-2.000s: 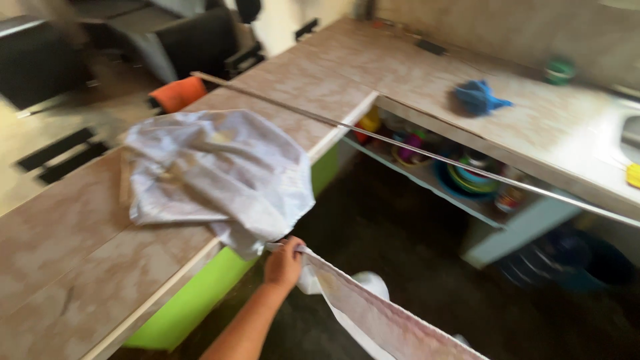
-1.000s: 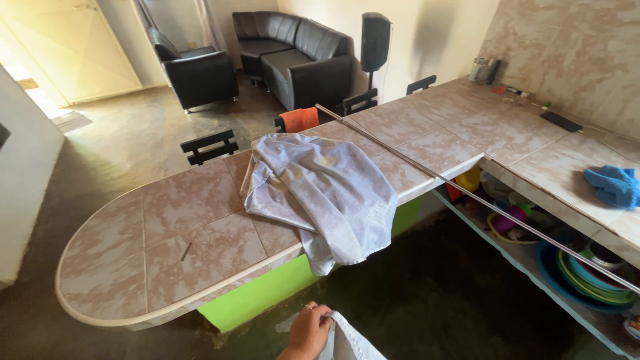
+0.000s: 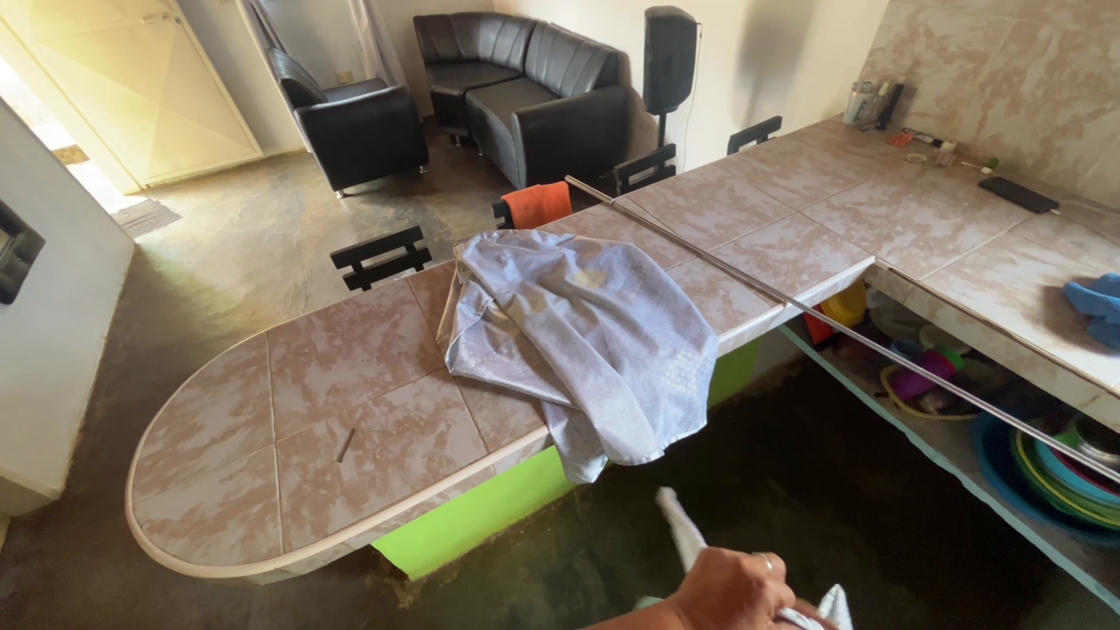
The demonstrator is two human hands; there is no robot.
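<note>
My left hand, with a ring on one finger, is closed around a bunched white cloth at the bottom of the view. One end of this cloth sticks up above the fist, and more shows to its right. My right hand cannot be made out. A larger, crumpled pale grey-blue cloth lies on the tiled counter, its near part hanging over the edge, beyond my left hand. Two long thin metal rods lie close together across the counter and extend to the lower right.
Black chairs stand behind the counter, one with an orange cloth. Plastic basins fill the shelf at right. On the right counter are a blue cloth and a black object. A black sofa stands farther back.
The view has swung left since the earliest frame. The white cloth, stretched out to the lower right two seconds ago, is now bunched at my left hand.
</note>
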